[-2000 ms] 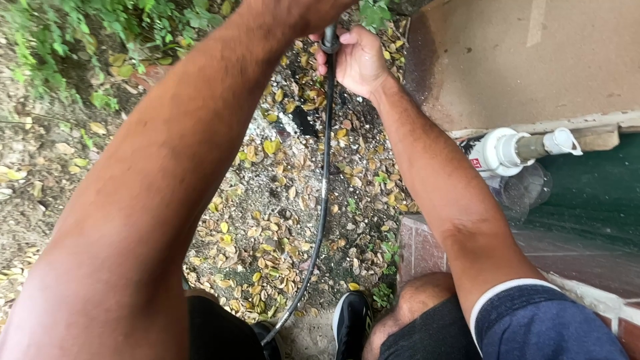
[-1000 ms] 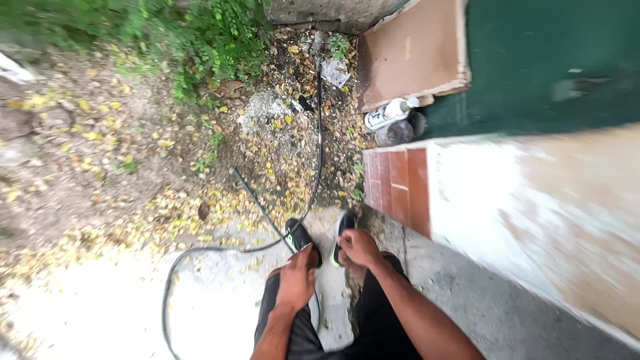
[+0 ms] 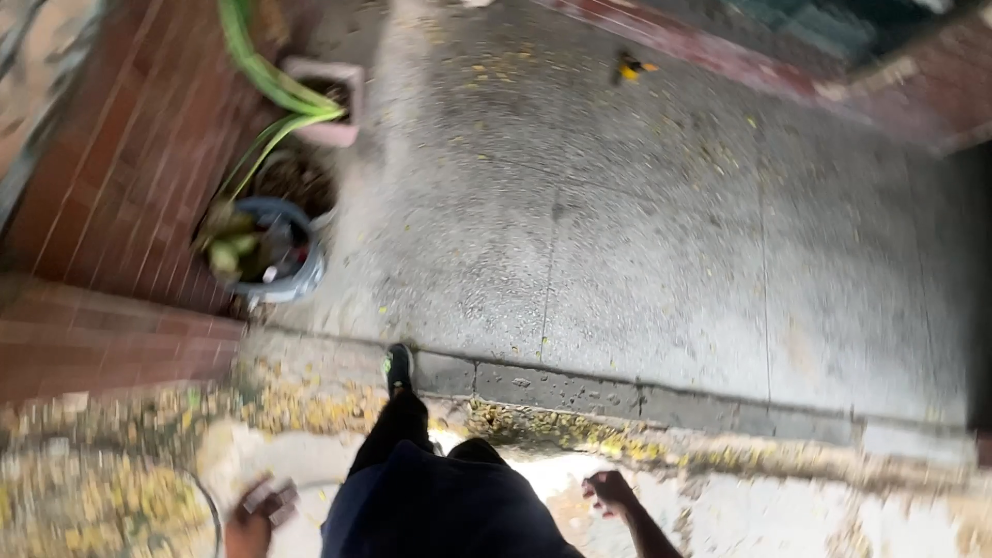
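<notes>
My left hand [image 3: 260, 508] hangs low at the left of the blurred head view, beside my dark shirt, over pale ground. It holds nothing that I can see, its fingers loosely apart. A dark hose [image 3: 211, 496] curves along the ground just behind and beside it. On the other side of my body, my right hand [image 3: 610, 492] is loosely curled over the bright ground, with no object visible in it. One dark shoe [image 3: 399, 368] stands at the edge of the paving.
A raised concrete curb [image 3: 558, 387] borders grey paving [image 3: 659, 256]. At the left are a blue bucket [image 3: 298, 271] with mixed contents, a pink planter [image 3: 341, 133] with long leaves, and a red tiled wall [image 3: 116, 155]. Yellow leaves [image 3: 310, 407] lie along the curb.
Two seconds ago my hands were at the upper end of the hose; one second ago the hose lay on the ground. The view has swung from the leafy corner to the curb and paving.
</notes>
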